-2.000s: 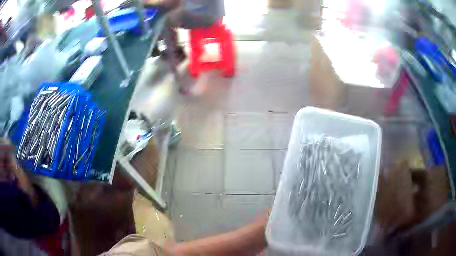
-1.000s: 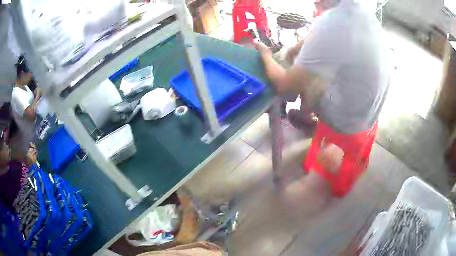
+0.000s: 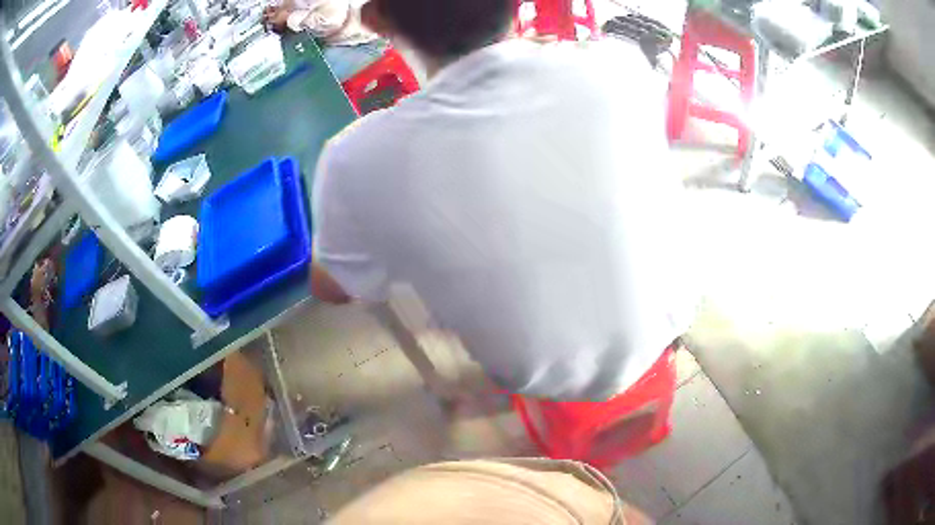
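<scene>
Neither of my hands shows in the head view, and the clear tub of pins is out of the picture. Nearest in front of me is a person in a light grey shirt (image 3: 502, 215), seen from behind, seated on a red stool (image 3: 605, 415). To the left of the person, stacked blue trays (image 3: 246, 236) lie on the dark green bench (image 3: 241, 128). A white roll (image 3: 176, 243) and a small clear box (image 3: 185, 178) stand beside the trays. A closed cloudy box (image 3: 113, 306) is nearer the bench's front edge.
Metal rails (image 3: 113, 231) rise from the bench. Several blue trays (image 3: 39, 385) stand at its left end. A white bag (image 3: 179, 423) and a brown carton (image 3: 244, 410) are under the bench. Another red stool (image 3: 713, 87) and blue pieces (image 3: 828, 190) on the floor are at the right back.
The view has moved closer to the seated person, who now fills the middle. The tub of pins, seen earlier at the right, has left the picture, as has the forearm beside it.
</scene>
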